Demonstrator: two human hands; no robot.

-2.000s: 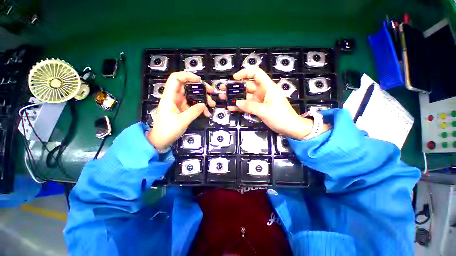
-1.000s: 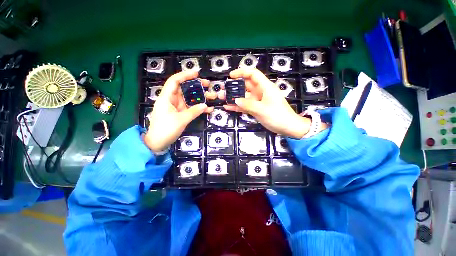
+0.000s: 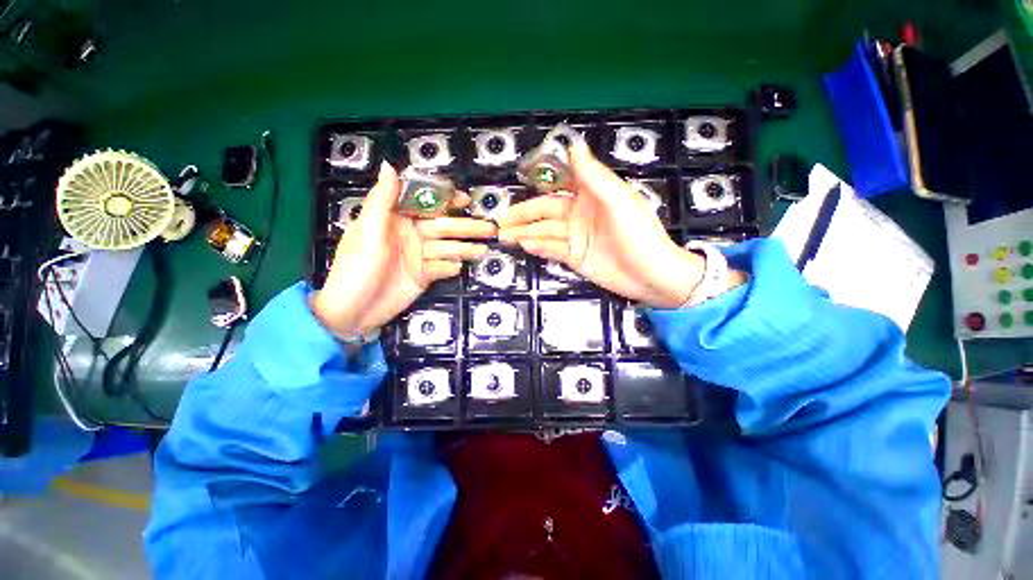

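Note:
My left hand (image 3: 391,252) holds a smartwatch unit (image 3: 426,195) at its fingertips, back side showing, with a greenish glow at its round centre. My right hand (image 3: 606,232) holds a second smartwatch unit (image 3: 547,168), also back side showing, tilted, with a greenish glow. Both units are above the upper part of the black blister tray (image 3: 650,391). The fingers of both hands nearly meet between the units. Many tray pockets hold silvery watch backs with dark round centres; one pocket shows a plain pale square (image 3: 571,324). My hands and sleeves hide some pockets.
At left are a cream fan (image 3: 117,199), a white power box (image 3: 104,297), cables, dark watches (image 3: 239,165) and an opened unit (image 3: 231,240). At right are white paper (image 3: 867,255) with a pen, a blue holder (image 3: 867,134), a phone-like device (image 3: 936,125) and a button box (image 3: 997,278).
Both units have been turned over, from dark fronts with lit marks to their backs. My fingers have shifted around them, and the right unit has moved slightly up.

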